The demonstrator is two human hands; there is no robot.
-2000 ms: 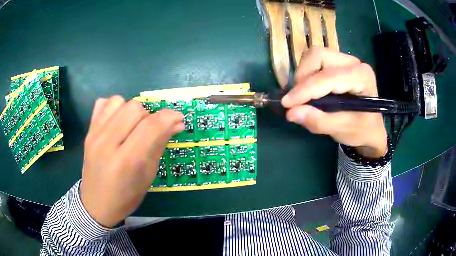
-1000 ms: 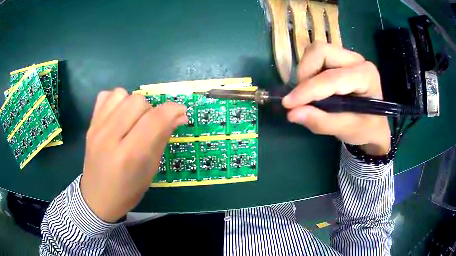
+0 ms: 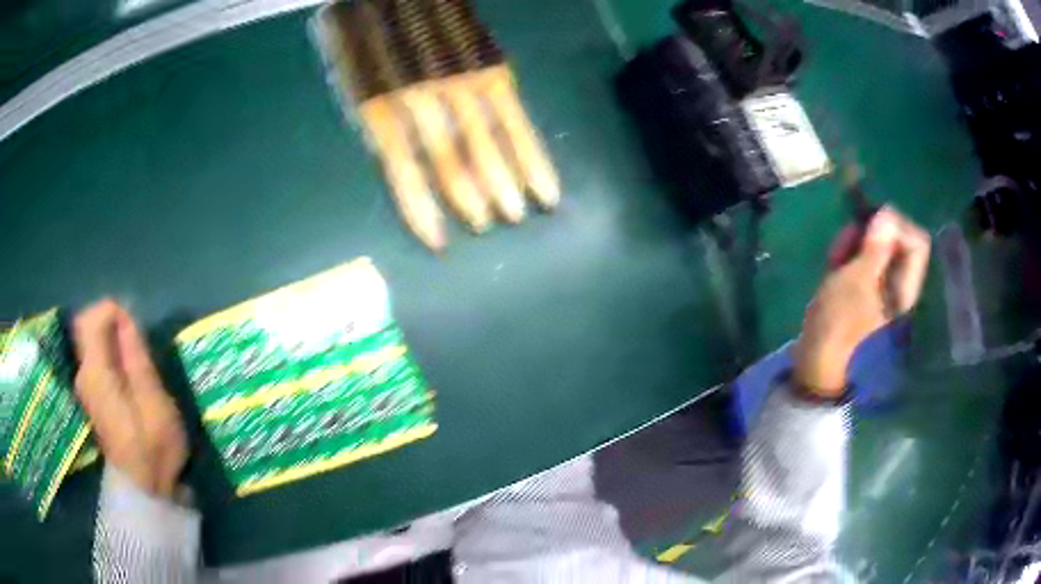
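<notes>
The green PCB panel [image 3: 306,376] with yellow rails lies on the dark green mat, blurred. My left hand [image 3: 131,394] is on the mat between this panel and the fanned stack of PCB panels [image 3: 40,399] at the far left. It is blurred, and I cannot tell whether it holds anything. My right hand [image 3: 870,285] is at the right, beyond the black holder, with the soldering iron [image 3: 856,196] in its fingers. The iron's metal end points up and away from me. Both hands are clear of the middle panel.
Four brushes with pale handles [image 3: 462,148] lie side by side at the back. The black iron holder [image 3: 702,131] with a pale label [image 3: 788,137] stands at the right, its cables running down. A blue bin [image 3: 873,371] is below the bench edge at the right.
The view has turned to the right. My right hand has moved the iron from the panel out to the far right. My left hand has left the panel and moved beside the stack.
</notes>
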